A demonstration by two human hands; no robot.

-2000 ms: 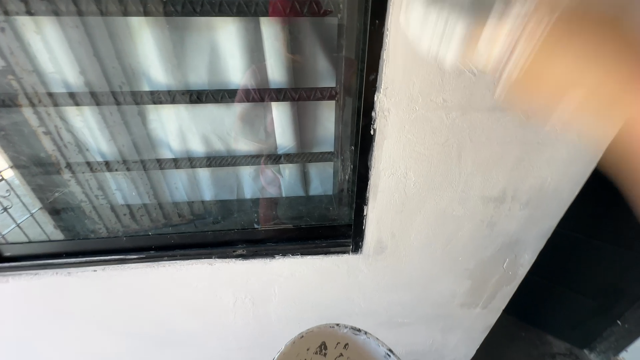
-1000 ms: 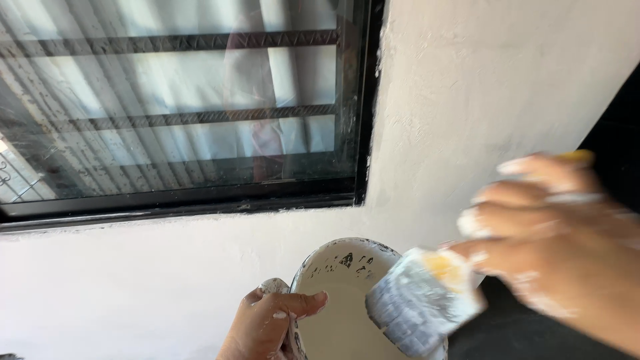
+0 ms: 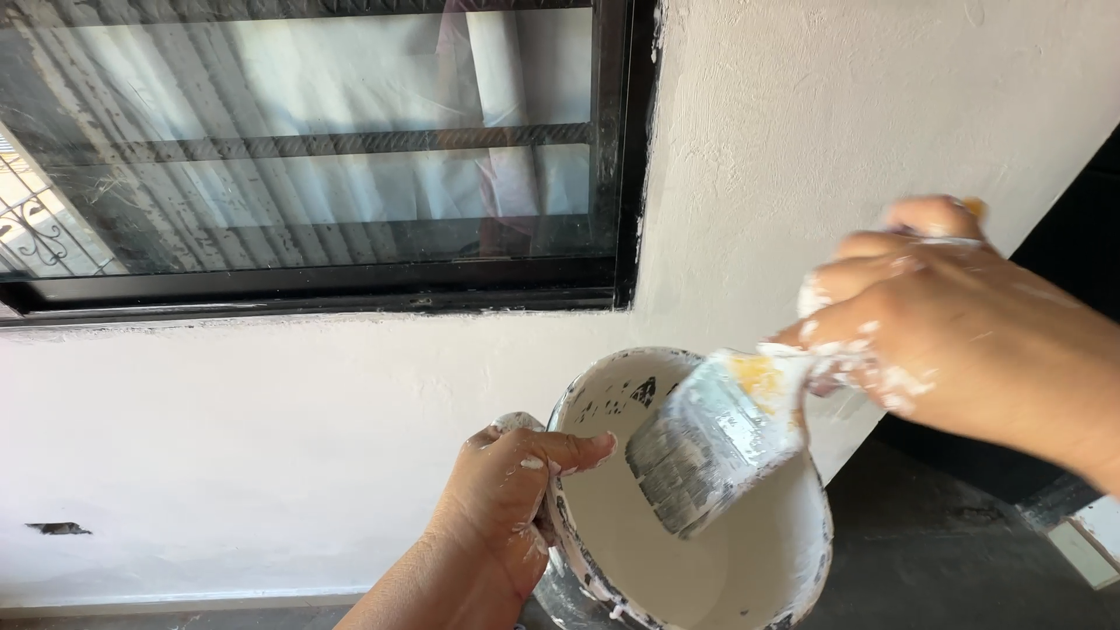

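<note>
My left hand (image 3: 516,490) grips the rim of a paint bucket (image 3: 560,525), its thumb over the inner edge. Off-white paint (image 3: 647,542) lies inside, and dark flecks mark the inner wall. My right hand (image 3: 901,306), smeared with white paint, is closed around the handle of a wide flat paintbrush (image 3: 726,429). The brush is tilted with its grey, paint-coated bristles pointing down and left, over the bucket's opening. Whether the bristle tips touch the paint I cannot tell. Behind both hands is an off-white painted wall (image 3: 770,140).
A glass window with a black frame (image 3: 437,300) fills the upper left, with horizontal bars and curtains behind it. A small hole (image 3: 59,528) shows in the wall at lower left. Dark floor (image 3: 927,542) and a black opening (image 3: 1081,219) lie at the right.
Two seconds ago my right hand was a blur at the upper right by the wall; it came down to the bucket with the brush. My left hand, out of view then, shows on the rim.
</note>
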